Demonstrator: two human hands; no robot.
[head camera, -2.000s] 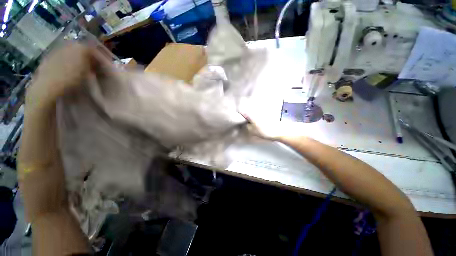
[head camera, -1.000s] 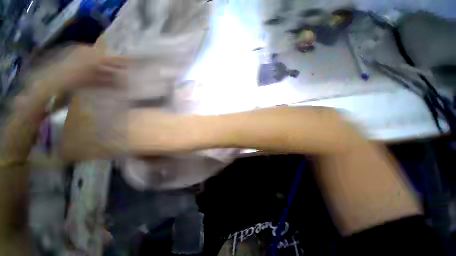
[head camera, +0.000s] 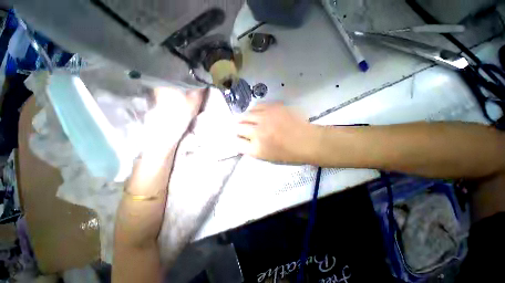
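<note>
Pale grey-white fabric (head camera: 194, 193) lies under the sewing machine head and hangs over the table's front edge. The machine's needle area (head camera: 239, 95) has a cream round knob (head camera: 223, 71) beside it. My left hand (head camera: 176, 110) lies on the fabric left of the needle area, its fingers washed out by glare, so its grip cannot be told. My right hand (head camera: 271, 132) is just in front of the needle area, its curled fingers down on the fabric's right side. Glare hides the fabric edge between the hands.
A pale aqua lamp bar (head camera: 86, 130) is at left, above more pale fabric (head camera: 50, 146) on brown cardboard (head camera: 39, 221). A purple-capped pen (head camera: 346, 38) and shears (head camera: 412, 48) lie at upper right. A blue bin (head camera: 390, 249) with pale fabric is below the table at right. A blue cord (head camera: 311, 221) hangs down.
The view has moved closer to the machine. Both hands and the fabric, raised at the left before, are now down at the needle area. The blue bin has come into view.
</note>
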